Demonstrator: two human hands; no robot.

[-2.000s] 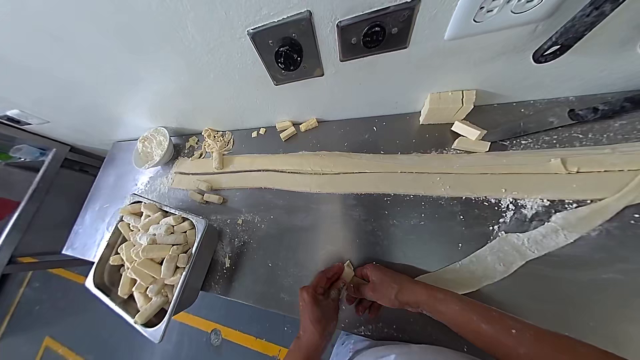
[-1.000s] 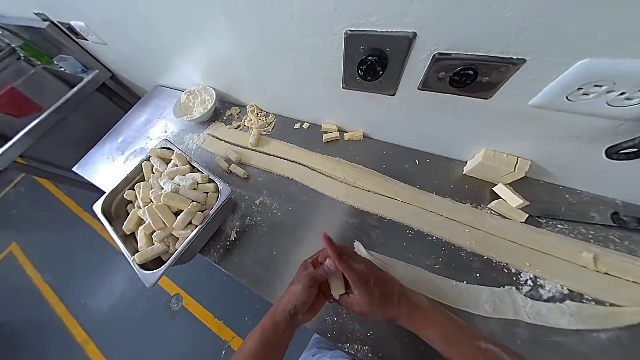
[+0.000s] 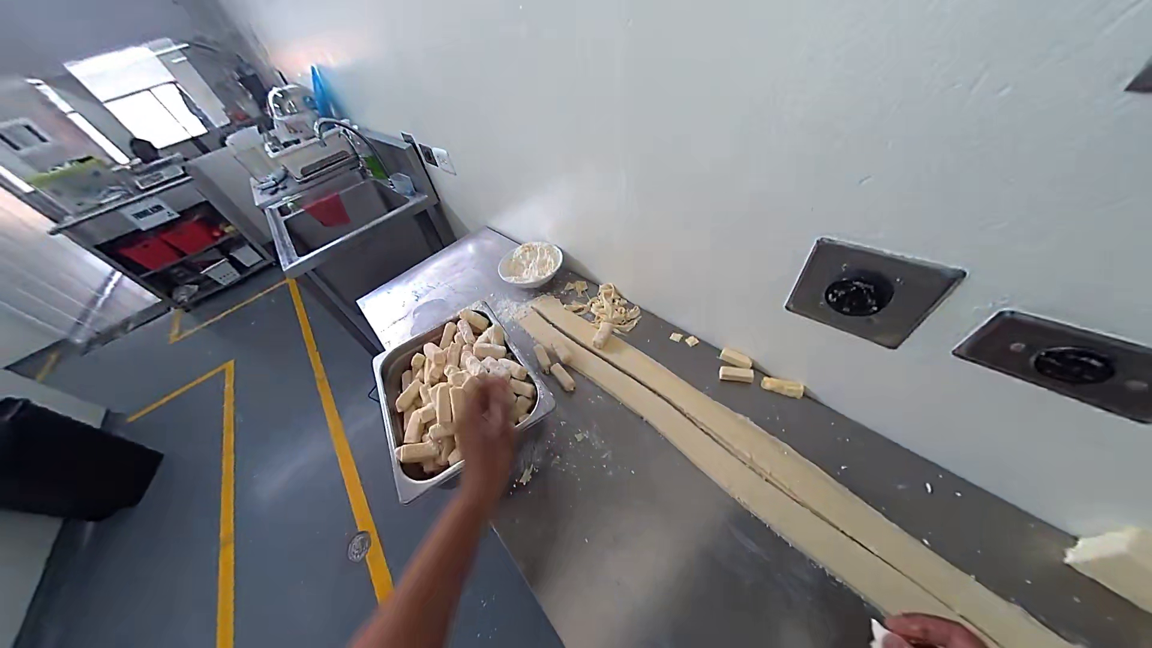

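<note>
My left hand (image 3: pixel 487 423) is over the right part of a steel pan (image 3: pixel 389 450) heaped with dough-wrapped sticks (image 3: pixel 443 400); blur hides whether its fingers hold one. At the bottom right edge, my right hand (image 3: pixel 931 630) is partly in view, its fingertips at a white end of dough (image 3: pixel 878 634). Two long dough strips (image 3: pixel 720 459) lie side by side along the steel table. A few wrapped sticks (image 3: pixel 562 376) rest beside their far end, and another lies on the strip. Cut cheese-like sticks (image 3: pixel 736 373) lie near the wall.
A white bowl of flour (image 3: pixel 531 264) stands at the table's far end, near dough scraps (image 3: pixel 614 309). A larger pale block (image 3: pixel 1116 562) is at the right edge. Wall outlets (image 3: pixel 855 294) are above the table. Beyond it stands a steel sink (image 3: pixel 346 220).
My hands were together over the table, around a small piece; now they are apart, the left over the pan and the right at the lower right. The view has swung left.
</note>
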